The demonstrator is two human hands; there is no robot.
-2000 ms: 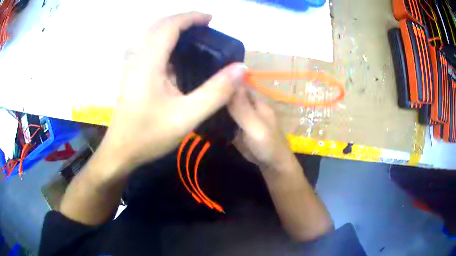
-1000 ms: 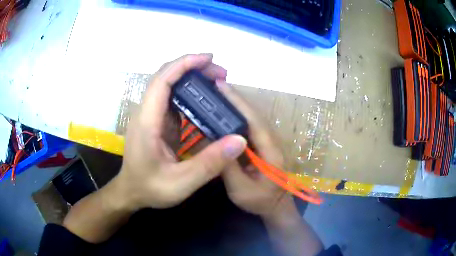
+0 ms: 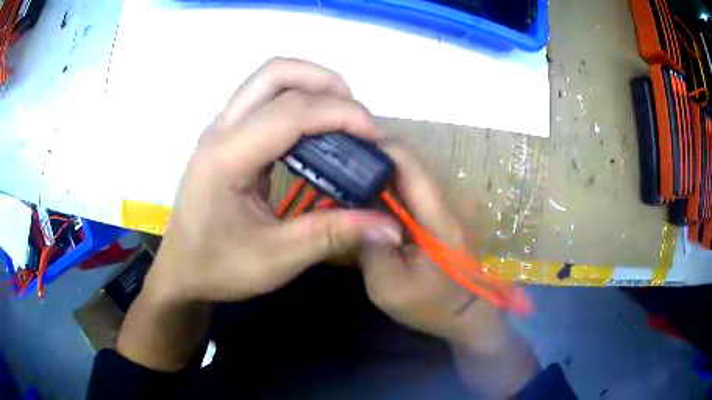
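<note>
A black power bank unit [image 3: 343,166] is held between both hands above the bench edge, its short end facing me. My left hand [image 3: 242,187] grips it from the left, fingers over the top and thumb below. My right hand [image 3: 421,266] holds it from the right and below, partly hidden behind it. The orange lanyard [image 3: 445,254] comes out at the unit's right corner and hangs over my right hand, blurred at its tip. Orange charging cables [image 3: 300,200] show under the unit between the hands. The unit's far side is hidden.
A blue tray [image 3: 468,31] with black parts is at the top. Orange and black units [image 3: 670,133] are stacked at right. A small blue bin [image 3: 78,251] with mixed parts is at lower left, beside a cardboard box [image 3: 101,319]. Yellow tape [image 3: 539,271] lines the bench edge.
Since one second ago, my left fingers have moved further over the unit's top, and the unit has tilted. Two seconds ago the lanyard pointed right over the bench and the cables hung below.
</note>
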